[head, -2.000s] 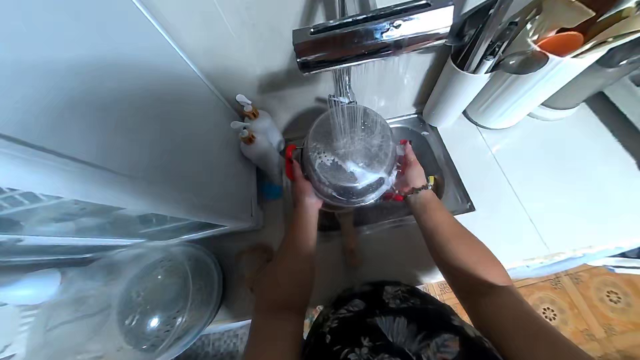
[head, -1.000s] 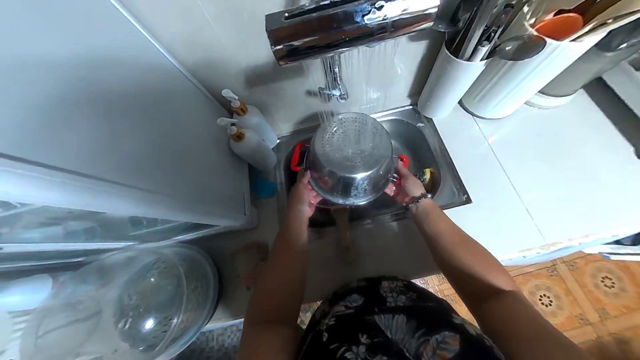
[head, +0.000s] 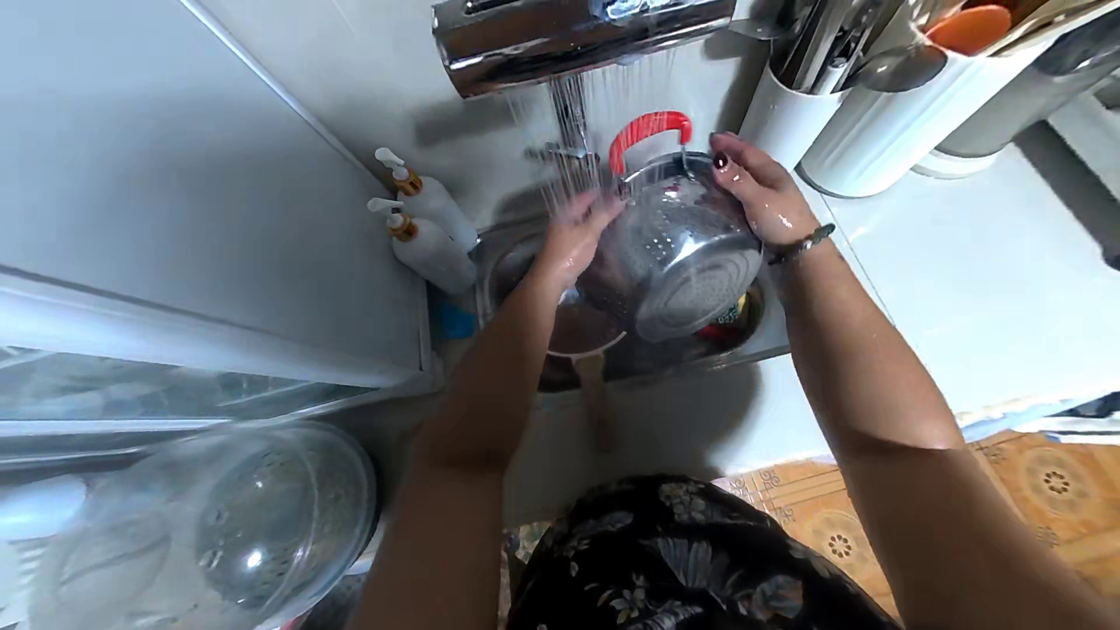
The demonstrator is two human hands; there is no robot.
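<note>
A wet steel pot [head: 682, 236] with a red-covered handle [head: 652, 131] is tilted over the sink, its ringed base toward me. My left hand [head: 579, 232] holds its left side near the rim, and my right hand [head: 766, 188] grips its upper right side. From the wide chrome faucet [head: 577, 44], water falls in thin streams on and beside my left hand and the pot. Beneath, a pan with a wooden handle [head: 595, 394] lies in the steel sink [head: 490, 262]. A yellow and green item and something red show partly behind the pot.
Two white pump bottles [head: 429, 249] stand left of the sink, beside a grey-white cabinet [head: 219, 201]. White utensil holders [head: 875, 131] stand on the counter [head: 1015, 289] at the back right. A large clear plastic container [head: 350, 525] is at the lower left.
The pot, held level before, is now tilted sideways with its base toward me and a red handle upward. My hands have moved from its two handles to its sides.
</note>
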